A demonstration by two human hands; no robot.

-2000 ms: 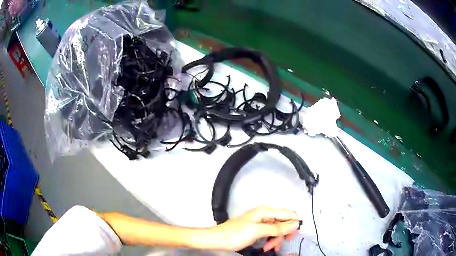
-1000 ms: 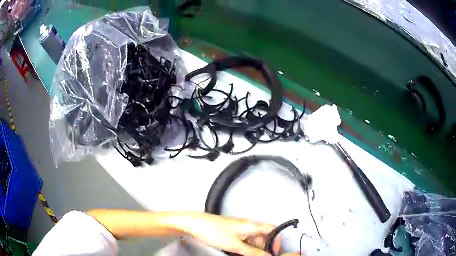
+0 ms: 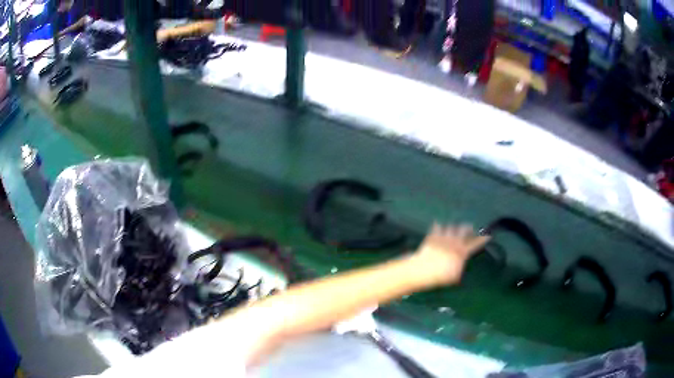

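My left hand (image 3: 446,253) is blurred and stretched out over the green belt, fingers apart. No held thing shows in it. Its fingertips are close to a black headband (image 3: 528,240) on the belt; whether they touch cannot be told. My left arm crosses the view from the bottom left and hides part of the white mat (image 3: 443,354). The yoke pile (image 3: 151,266) spills from the clear plastic bag (image 3: 81,244) at left. A dark headband (image 3: 255,245) lies at the pile, partly behind my arm. My right hand is out of the picture.
More headbands lie on the green belt (image 3: 273,214), at centre (image 3: 318,210) and right (image 3: 602,284). Green posts (image 3: 294,70) stand beyond. The black-handled tool (image 3: 403,358) lies below my arm. A second plastic bag (image 3: 576,369) is at bottom right, a spray can (image 3: 31,166) at left.
The view has swung up towards the belt. My left hand has moved from the mat out over the belt, and the yoke seen at it no longer shows. The headband on the near mat is out of sight.
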